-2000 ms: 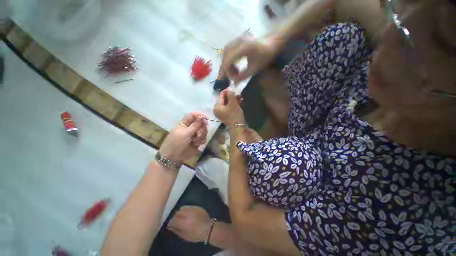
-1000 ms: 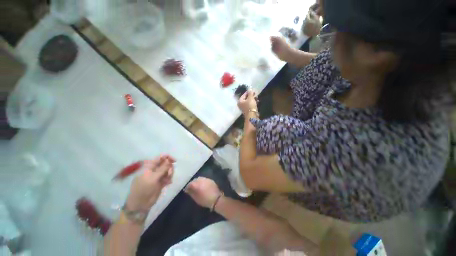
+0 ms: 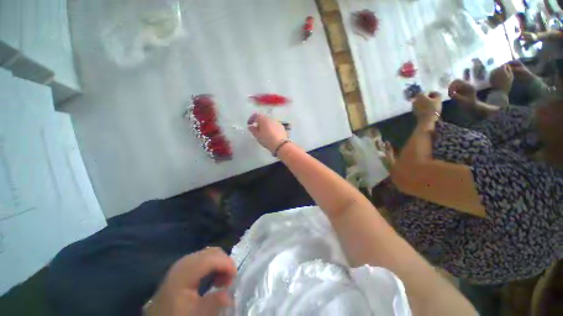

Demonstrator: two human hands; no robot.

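My right hand [image 3: 266, 131] reaches over the white sheeting, fingertips together and pointing down by tiny white pieces [image 3: 237, 127]. Whether it grips one is too blurred to tell. Loose red wires [image 3: 270, 99] lie just beyond it. Black wires [image 3: 286, 128] show partly behind the hand. A row of dark red and black finished leads [image 3: 210, 128], with speckled white ends on its left side, lies left of the hand. My left hand [image 3: 200, 281] is low over my lap, blurred, thumb and fingers apart, with nothing visible in it.
A crumpled clear plastic bag [image 3: 145, 31] lies far on the table. White cartons [image 3: 37, 160] stand at left. A small red bundle [image 3: 308, 28] lies near the tan strip [image 3: 347, 74]. A person in a patterned top [image 3: 494, 179] sits at right, hands near other wires.
The view has swung left. My left hand has drawn back from above the table to my lap. My right hand has moved from the table edge out over the sheeting beside the wires.
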